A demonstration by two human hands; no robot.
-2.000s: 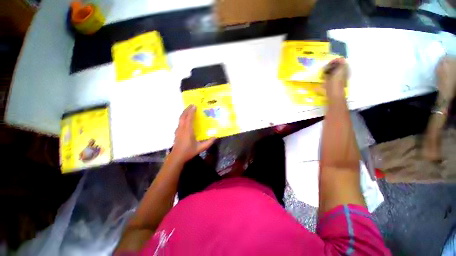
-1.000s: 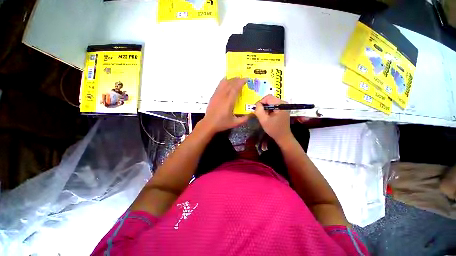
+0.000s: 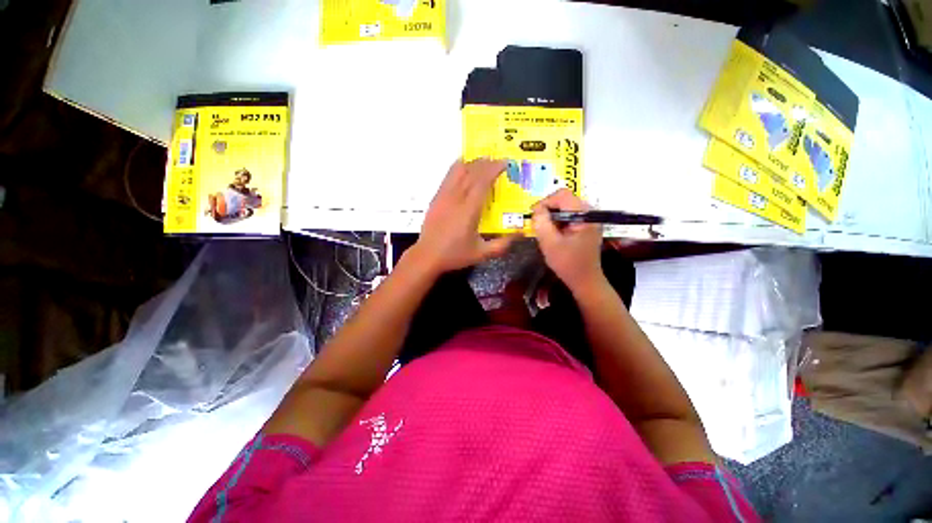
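A flat yellow retail box [image 3: 526, 133] with black flaps lies on the white table in front of me, near its front edge. My left hand [image 3: 458, 215] lies flat on the box's lower left part, fingers spread, pressing it down. My right hand [image 3: 568, 237] holds a black marker pen [image 3: 623, 218], its tip at the small white label on the box's lower edge. The pen's back end points right.
Several overlapping yellow boxes [image 3: 761, 107] lie fanned at the right. An M22 Pro box [image 3: 227, 169] lies at the left edge. Another yellow box [image 3: 383, 22] is cut off at the top. Clear plastic [image 3: 174, 347] hangs below left; white packing [image 3: 710, 347] is below right.
Since two seconds ago, my right hand has come from the right-hand boxes to the box under my left hand. Over the last second the pen tip has shifted slightly right along the label.
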